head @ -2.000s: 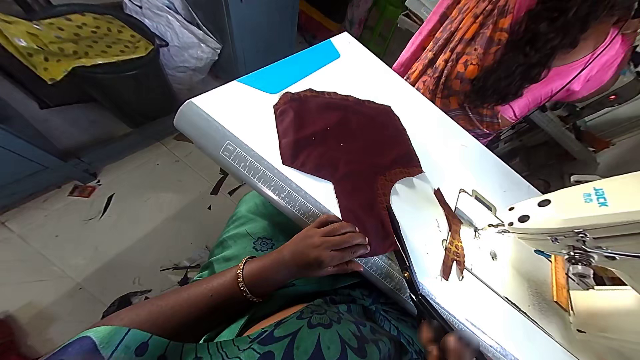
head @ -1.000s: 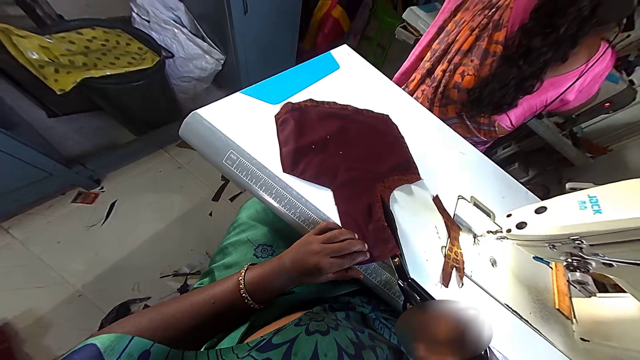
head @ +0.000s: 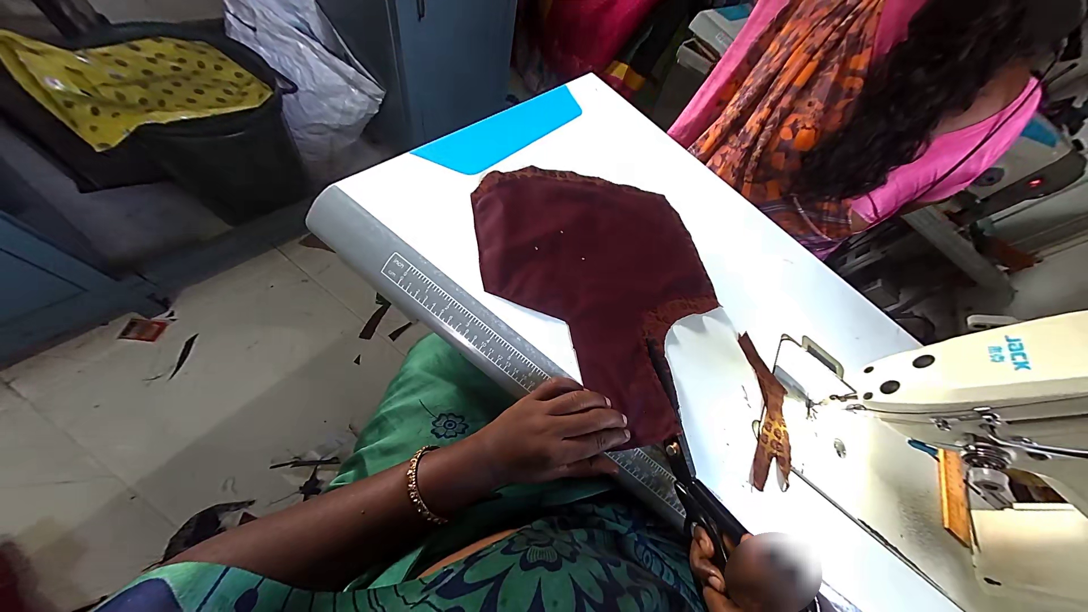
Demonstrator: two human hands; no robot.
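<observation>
A maroon fabric piece (head: 586,263) with brown patterned edging lies flat on the white sewing table (head: 816,280). My left hand (head: 552,432) presses on its narrow lower end near the table's front edge, fingers bent over the cloth. Black-handled scissors (head: 701,501) are gripped in my right hand (head: 718,569), which is partly blurred. Their blades lie along the right edge of the narrow part, one partly hidden by the cloth. A brown patterned fabric scrap (head: 772,425) rests right of the scissors, beside the sewing machine (head: 977,374).
A ruler scale (head: 476,327) is printed along the table's grey front edge. Another person (head: 850,110) sits beyond the table at the upper right. At the left stand a black bin (head: 229,153) with yellow spotted cloth and a white sack (head: 306,76). Dark scraps litter the floor.
The scissors and my right hand have shifted slightly relative to the cloth's narrow end. My left hand stays on the cloth, and the fabric lies much as before.
</observation>
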